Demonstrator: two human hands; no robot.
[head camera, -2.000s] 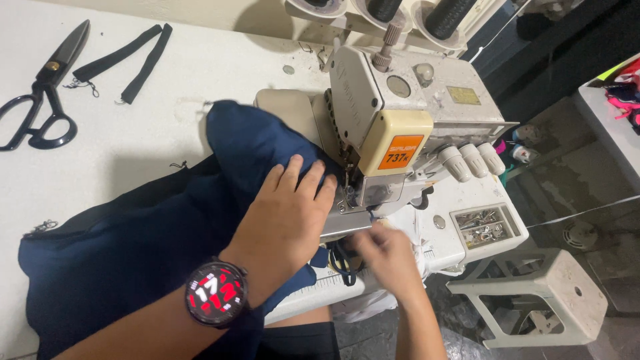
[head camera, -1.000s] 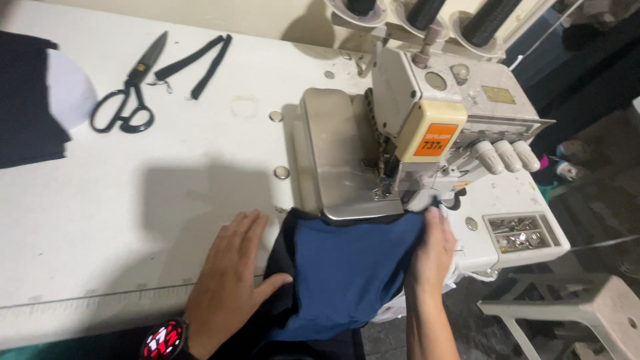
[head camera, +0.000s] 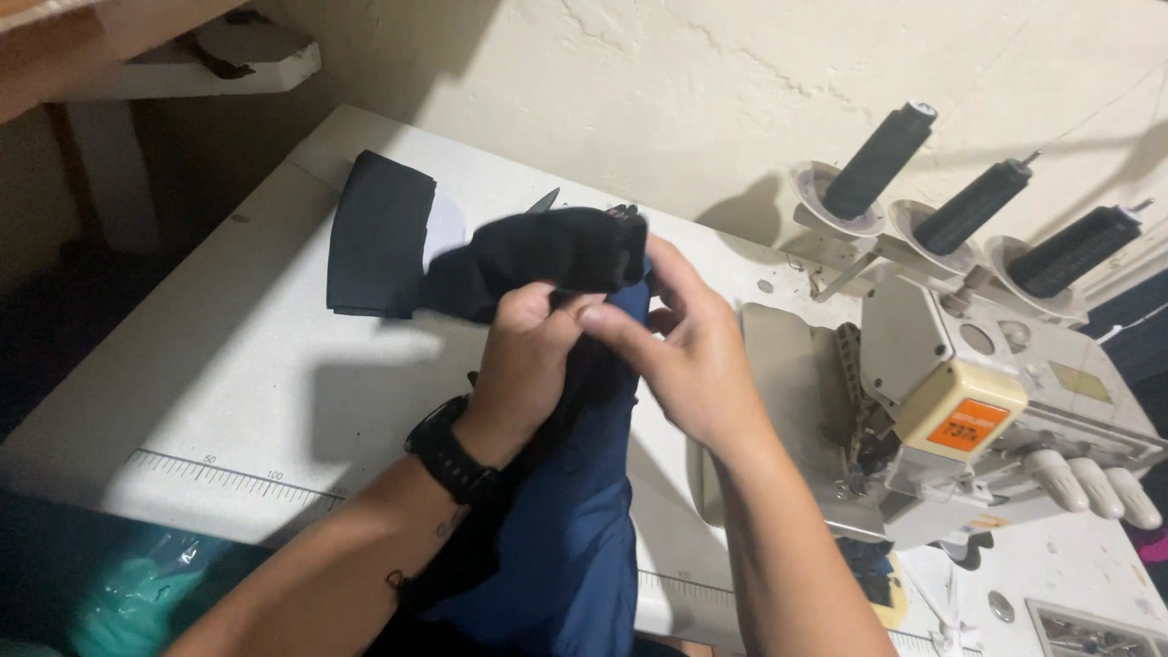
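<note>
My left hand (head camera: 534, 365), with a dark watch on its wrist, pinches a piece of black and navy fabric (head camera: 584, 547) held up over the white sewing table. My right hand (head camera: 680, 338) grips the same fabric from the other side, its thumb against the left fingers. The black part (head camera: 547, 251) folds over at the top, and the blue part hangs down toward my lap. Just right of my right forearm stands the overlock sewing machine (head camera: 958, 383); no fabric in my hands touches it. Only the blade tip of the scissors (head camera: 545, 201) shows behind the black fabric.
A folded black fabric piece (head camera: 379, 237) lies at the table's back left. Black thread cones (head camera: 881, 160) stand behind the machine. A measuring tape strip (head camera: 237, 474) runs along the front edge. A metal-parts tray (head camera: 1095, 634) sits at lower right, and a plastic bag (head camera: 137, 593) lies below the table's left side.
Both hands have lifted the fabric away from the machine's front and hold it up to the left, with the black part uppermost. The view has swung left.
</note>
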